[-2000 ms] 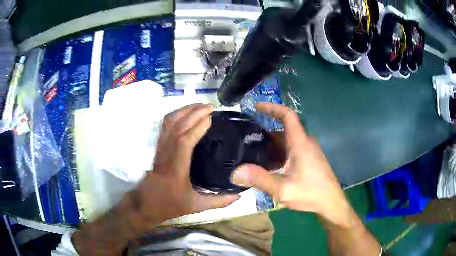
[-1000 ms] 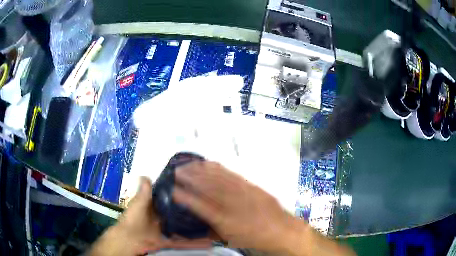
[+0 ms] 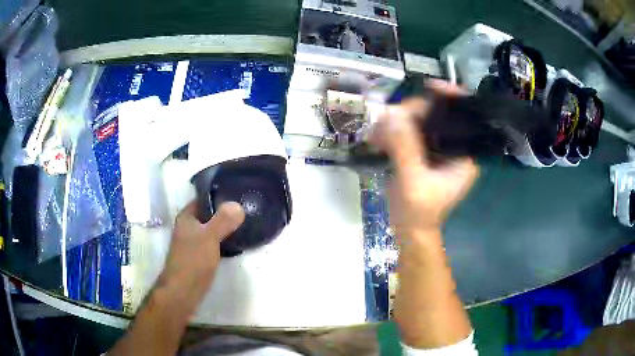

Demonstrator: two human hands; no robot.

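Observation:
The dome camera unit lies on the white work pad (image 3: 313, 257); its white housing (image 3: 233, 132) and wall arm are at the upper left, its black ball head (image 3: 254, 201) faces down towards me. My left hand (image 3: 198, 236) holds the ball head from its left side, thumb on the black surface. My right hand (image 3: 428, 167) is raised right of the pad, blurred, with its fingers around the dark electric screwdriver (image 3: 473, 125). The screwdriver is held sideways, its tip end near the front of the screw feeder (image 3: 310, 90).
Open camera heads (image 3: 519, 73) with red and yellow wires stand in a row at the upper right. Blue printed sheets (image 3: 90, 271) lie under the pad. Clear bags (image 3: 83, 215) and a black block (image 3: 26, 208) are at the left. A blue stool (image 3: 546, 323) is below the bench.
My right hand has left the black ball head and moved right and up onto the screwdriver. The white housing and arm now show clearly. The view has shifted.

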